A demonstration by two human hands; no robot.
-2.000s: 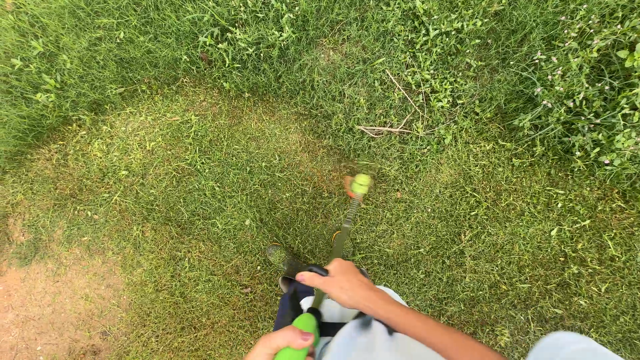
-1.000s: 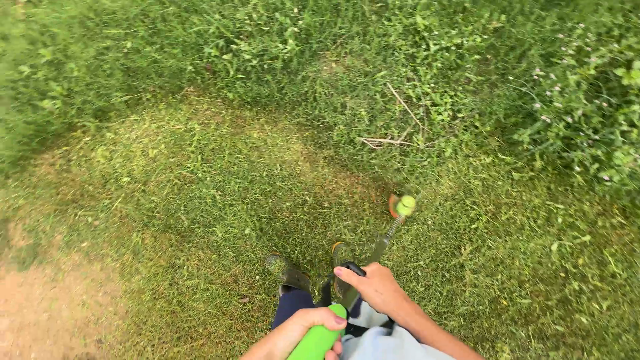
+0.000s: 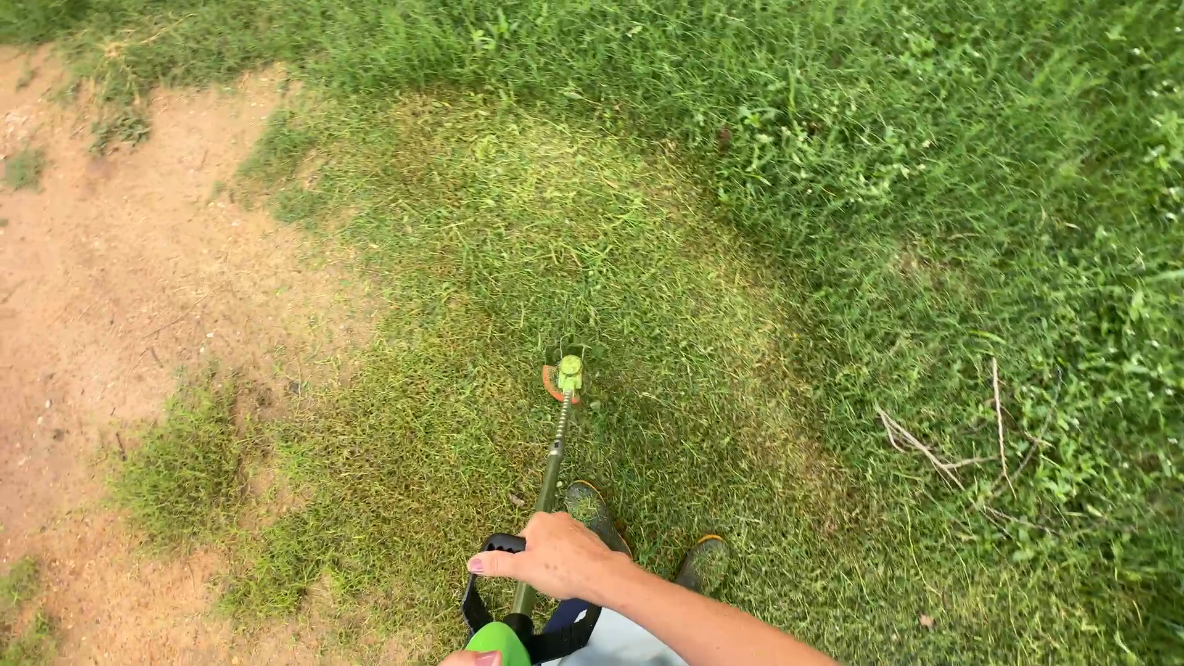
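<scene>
A string trimmer (image 3: 552, 472) with a green shaft reaches forward over the short grass. Its light-green head (image 3: 570, 368) and curved orange guard are near the middle of the head view, just above the ground. My right hand (image 3: 558, 557) is closed around the black front handle (image 3: 504, 544), beside the shaft. At the bottom edge, only part of my left hand (image 3: 472, 659) shows, against the bright-green rear housing (image 3: 498, 640); the rest is cut off.
My boots (image 3: 595, 513) stand on cut grass behind the trimmer head. Taller weeds (image 3: 925, 166) fill the top and right, with dry twigs (image 3: 925, 449) lying in them. Bare reddish soil (image 3: 157, 268) with grass tufts (image 3: 185, 467) spreads at the left.
The trimmer head has swung left from its place near the twigs. The view has turned left, showing more bare soil. Both hands have kept hold of the trimmer.
</scene>
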